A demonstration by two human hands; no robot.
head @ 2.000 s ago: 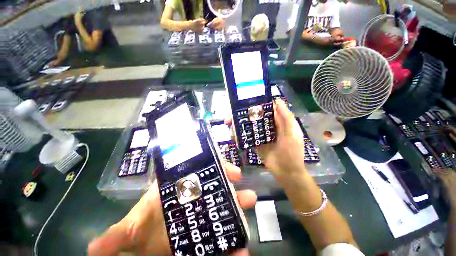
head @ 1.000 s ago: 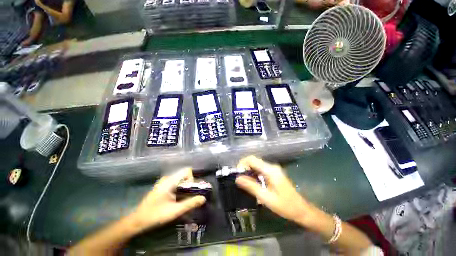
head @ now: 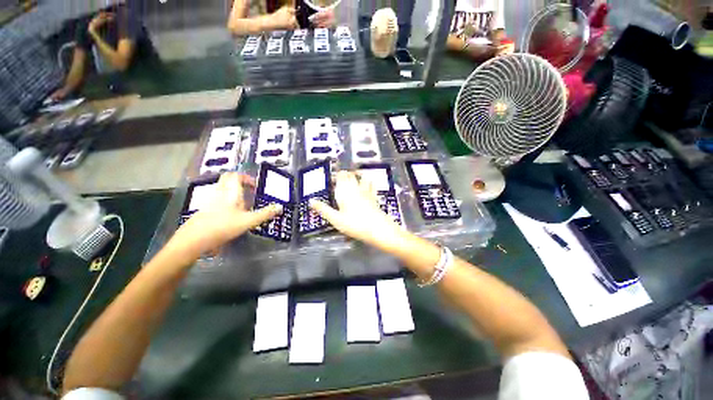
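Note:
My left hand (head: 219,211) grips a keypad phone (head: 275,199) with a lit white screen, thumb on its keys. My right hand (head: 358,209) grips another lit phone (head: 316,187) the same way. The two phones lean towards each other over the front row of a clear blister tray (head: 313,254). Other lit phones lie in that row, one partly behind each hand. The back row holds white phone backs (head: 272,142) and one phone face up (head: 405,134). Several white phone batteries (head: 307,332) lie on the mat before the tray.
A round fan (head: 510,108) and a white dish (head: 480,180) stand right of the tray. Paper (head: 563,269) with a pen and dark smartphone lies farther right, near another phone tray (head: 641,195). A white fan (head: 74,219) with cable stands left. People sit behind the partition.
Both hands have moved from the bench edge up to the tray's front row and now hold phones. The dark items they held are gone from them; white batteries lie there. More backs show dark ovals.

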